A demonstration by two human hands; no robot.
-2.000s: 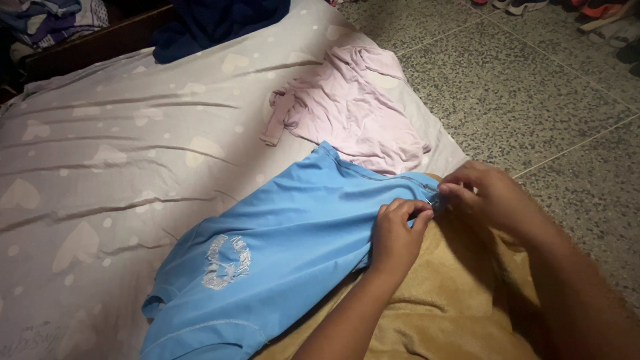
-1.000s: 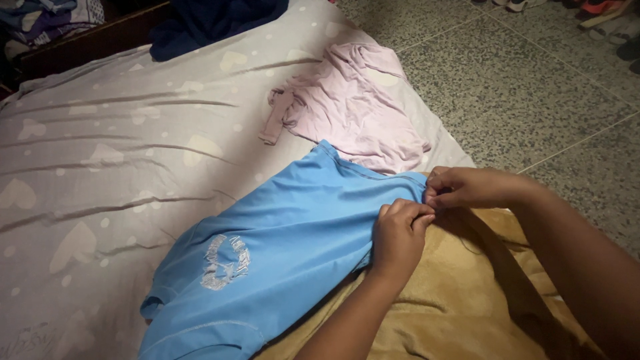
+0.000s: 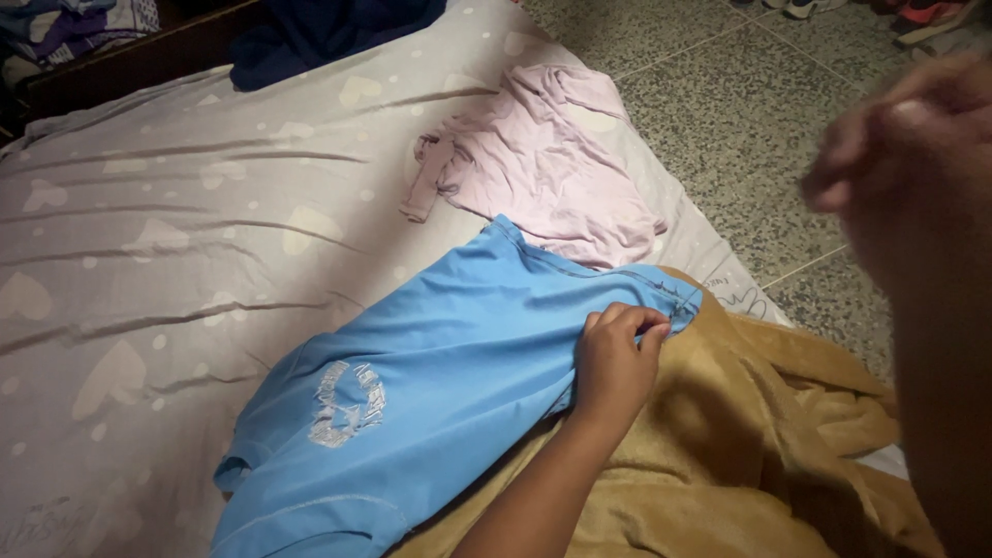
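A blue shirt (image 3: 442, 333) with a pale printed emblem lies over the bed and a tan plush blanket (image 3: 697, 465). Dark thread stitches show near the corner of its hem. My left hand (image 3: 620, 349) pinches the cloth of the shirt close to that stitched corner. Raised at the right, my right hand (image 3: 907, 147) is blurred, its fingers bent together; whether it holds a needle or thread cannot be seen. Beyond the blue shirt, a pale pink garment (image 3: 550, 163) lies crumpled.
The grey bedsheet (image 3: 178, 271) with heart shapes spreads across the left. A dark blue cloth (image 3: 333, 39) lies at the bed's far edge, by a dark wooden board (image 3: 186, 39). Several shoes (image 3: 810, 6) stand on the speckled floor (image 3: 721, 116).
My right hand has left the shirt's hem and moved up and to the right. My left hand stays on the blue cloth. The stitched corner is now uncovered.
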